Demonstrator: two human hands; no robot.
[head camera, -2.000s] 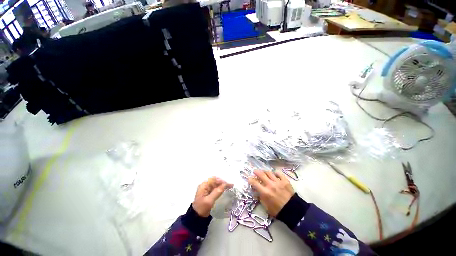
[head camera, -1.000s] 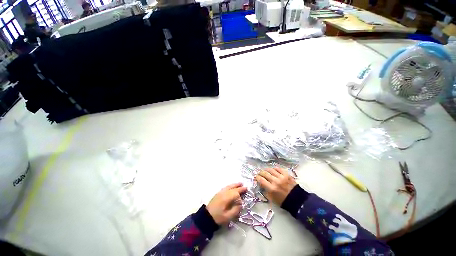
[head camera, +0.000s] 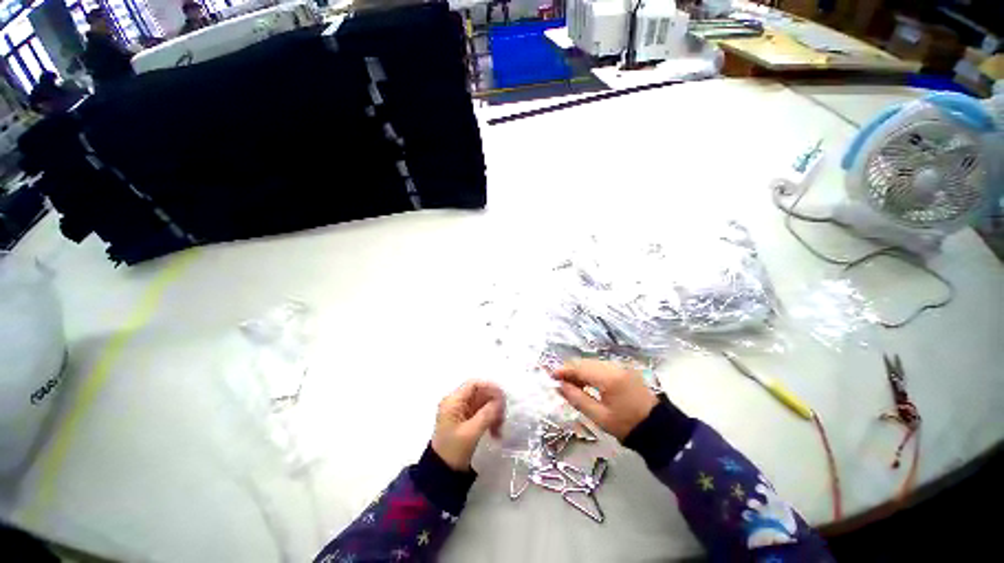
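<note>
Several triangle-shaped metal buckles (head camera: 571, 475) lie in a loose pile on the table just below and between my hands. My left hand (head camera: 470, 422) is left of the pile, thumb and fingertips pinched together at clear film that is hard to make out. My right hand (head camera: 608, 394) is up and right of the pile, its fingertips at clear film. A thin clear poly bag (head camera: 528, 398) shows faintly between the hands. A large clear bag of hardware (head camera: 705, 288) lies just beyond my right hand, with small clear bags spread at its near left side.
Crumpled clear bags (head camera: 281, 374) lie at left. A yellow-handled pointed tool (head camera: 788, 399) and snips with red cord (head camera: 897, 387) lie at right. A fan (head camera: 925, 165), clear scraps (head camera: 835, 312) and a power strip (head camera: 804, 165) are farther right. A black fabric stack (head camera: 275, 132) stands behind.
My hands closed together over the pile, then moved apart and up, uncovering more buckles. The buckles lie in a changed arrangement.
</note>
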